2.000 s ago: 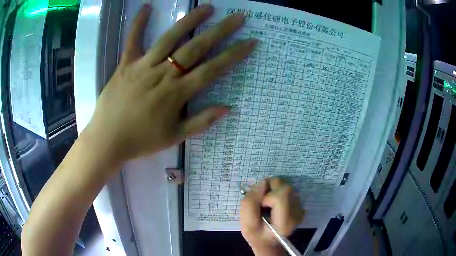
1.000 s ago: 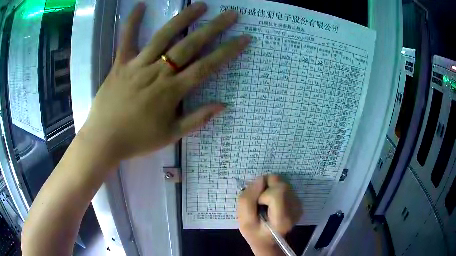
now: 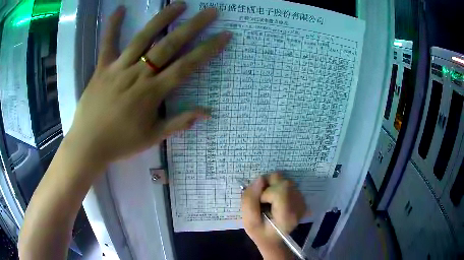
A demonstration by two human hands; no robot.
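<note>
The record sheet (image 3: 285, 111) is white paper with a dense printed table and a Chinese heading. It lies against the dark window of the machine door (image 3: 364, 127). My left hand (image 3: 127, 101) is spread flat, palm down, with a ring on one finger; its fingers rest over the sheet's upper left and the door frame. My right hand (image 3: 272, 208) is shut on a thin silvery pen (image 3: 280, 232), its tip touching or very near the lower middle rows of the table. Whether it leaves a mark cannot be told.
A small metal catch (image 3: 157, 176) sits on the frame left of the sheet. A dark oval door handle (image 3: 326, 227) is at lower right. Pale machine cabinets (image 3: 407, 203) stand at the right. Another white sheet (image 3: 15, 86) hangs at the far left.
The sheet, door and left hand appear shifted left in view. The right hand, still holding the pen, sits slightly further right over the sheet's columns.
</note>
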